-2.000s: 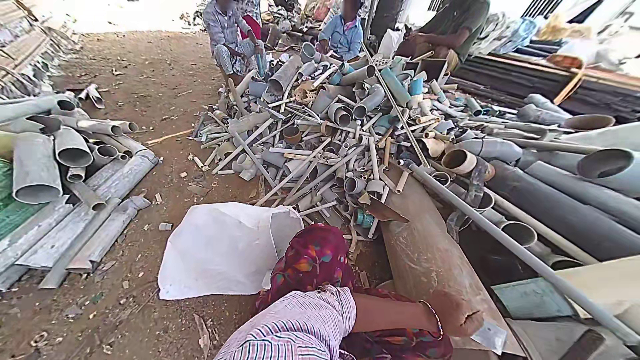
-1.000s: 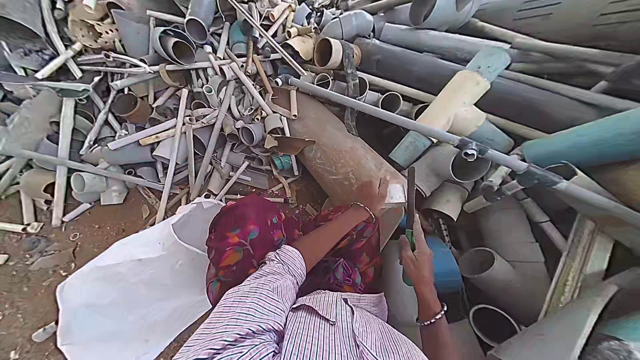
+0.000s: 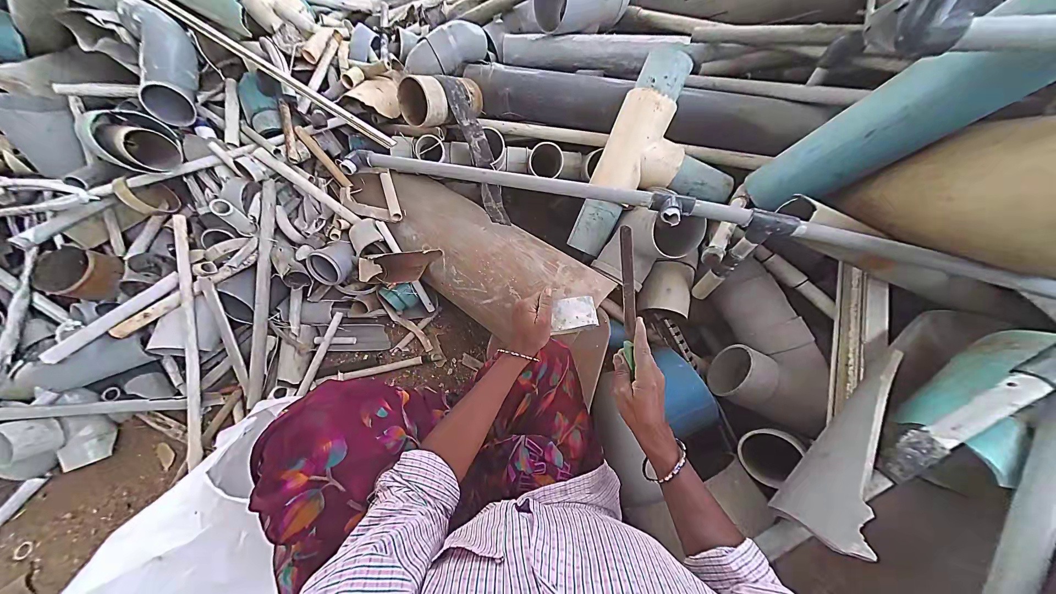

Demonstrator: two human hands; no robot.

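My left hand is closed at the corner of a small pale, flat piece, above the end of a large brown curved pipe piece. To its right, my right hand grips the green handle of a tool with a long, narrow, dark blade, held upright. The exact kind of tool cannot be told. The tool and the pale piece are apart. Below my left hand lies patterned maroon cloth over my legs.
Scrap pipes and fittings are heaped at the left and ahead. A long thin grey pipe crosses in front of my hands. Grey elbow pipes and a broken pipe shard lie at the right, a white sack at the lower left.
The view has swung down and right since the oldest frame. My right hand, unseen two seconds ago, now shows with the tool. My left hand stays by the pale piece.
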